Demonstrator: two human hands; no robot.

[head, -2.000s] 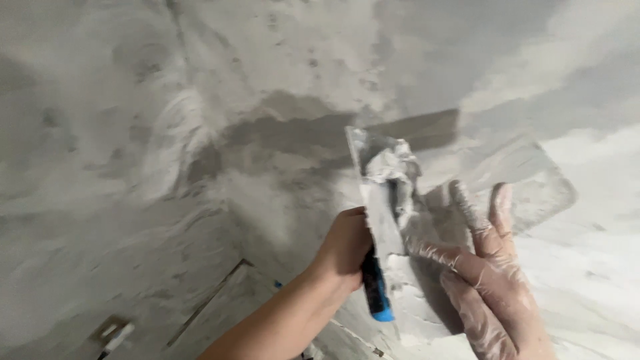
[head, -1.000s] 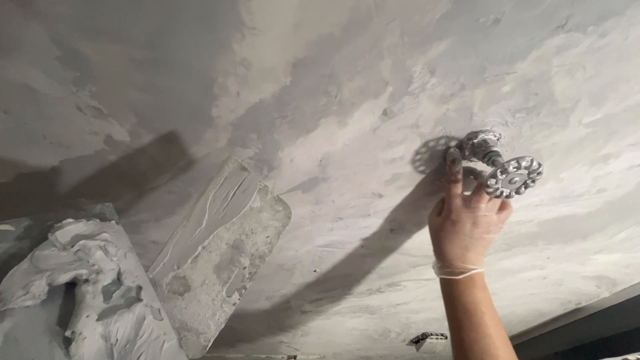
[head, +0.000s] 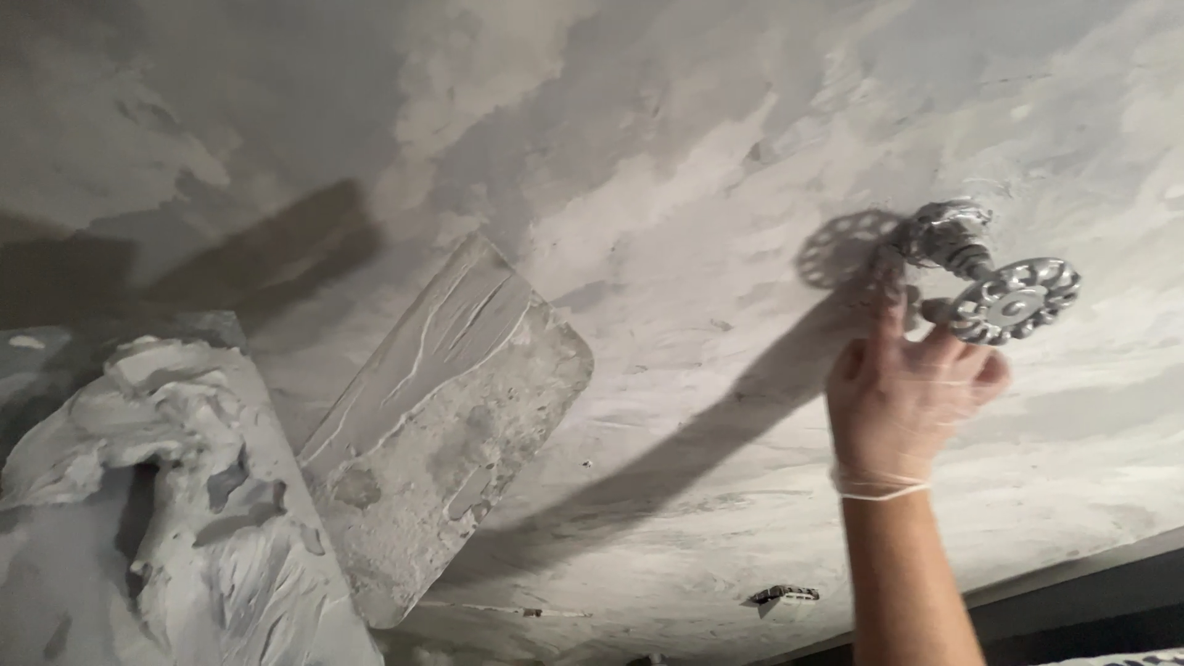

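Note:
My right hand (head: pixel 893 398), in a thin clear glove, reaches up at the right with its fingers apart. The extended index finger touches plaster at the base of a silver-coloured valve (head: pixel 943 236), and other fingers lie behind its round handwheel (head: pixel 1016 301). At the lower left, a broad plastering blade (head: pixel 277 573) carries a thick heap of wet plaster (head: pixel 176 407). A second flat trowel blade (head: pixel 444 416) with rounded corners, smeared with plaster, slants up beside it. My left hand is out of view, and so are the handles of both tools.
The plastered wall (head: pixel 647 185), mottled grey and white, fills most of the view. Low on it sits a small dark fitting (head: pixel 784 594). A dark edge (head: pixel 1091 606) runs along the lower right. Shadows of the arm and tools fall across the wall.
Two seconds ago both hands were at the plaster-loaded blade; my right hand is now at the valve and my left is out of view. The view has shifted. Since one second ago little has changed.

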